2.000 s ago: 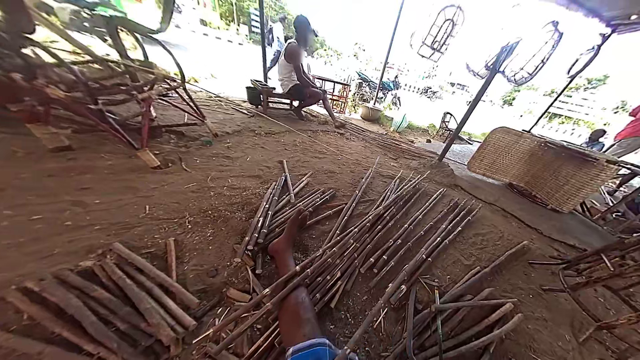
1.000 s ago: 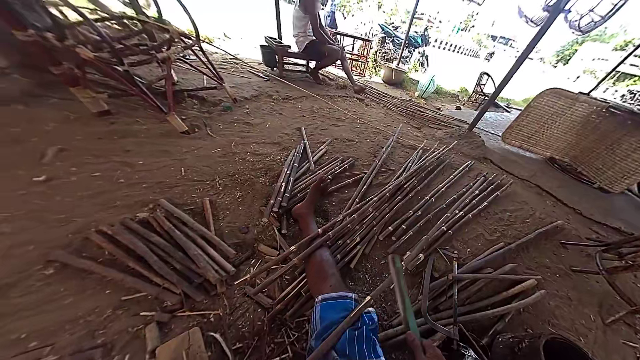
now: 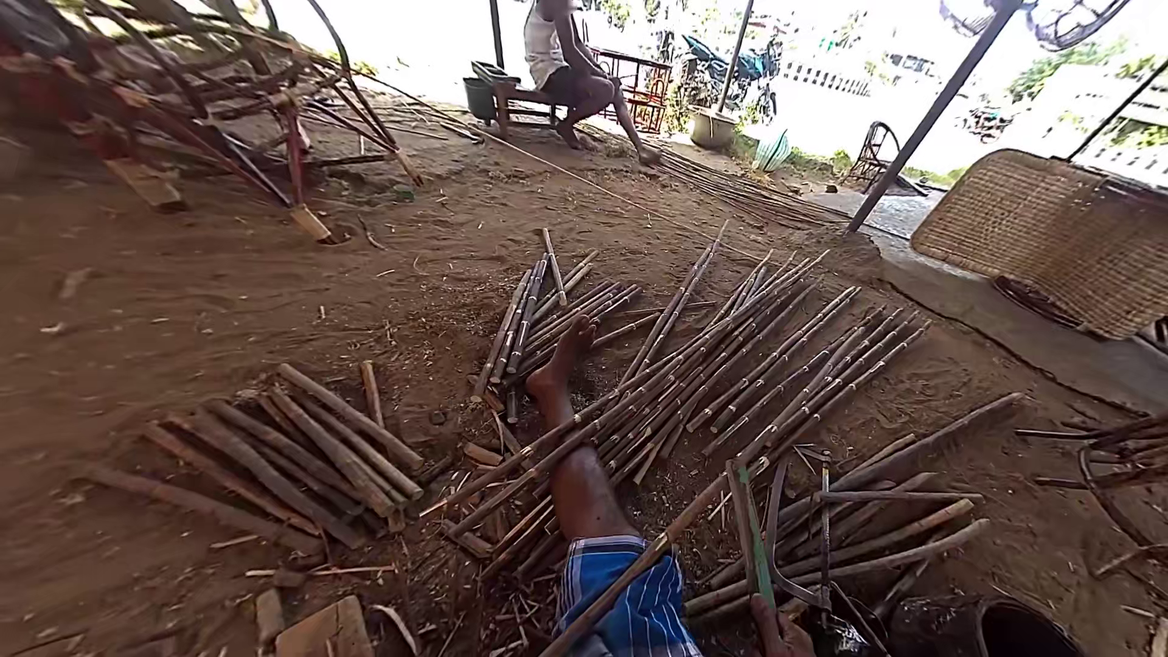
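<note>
At the bottom edge, right of the blue striped shorts, my right hand is closed around a long, narrow green tool, whose exact kind is unclear. My left hand is out of view. A long jointed cane slants across the shorts, its upper end over a spread of dark, cut canes. My bare leg stretches among these canes, with several lying across the shin. A shorter bundle of canes lies beside the foot. Thin bent metal pieces stand just right of the green tool.
Short sticks lie at left, thicker sticks at right. A wooden block and a dark round container are near the bottom. A wooden frame, a woven panel and a pole stand farther off. A person sits on a bench.
My right hand and the green tool have come into view at the bottom since the oldest frame. The view has shifted, showing more of the shorts and less of the seated person.
</note>
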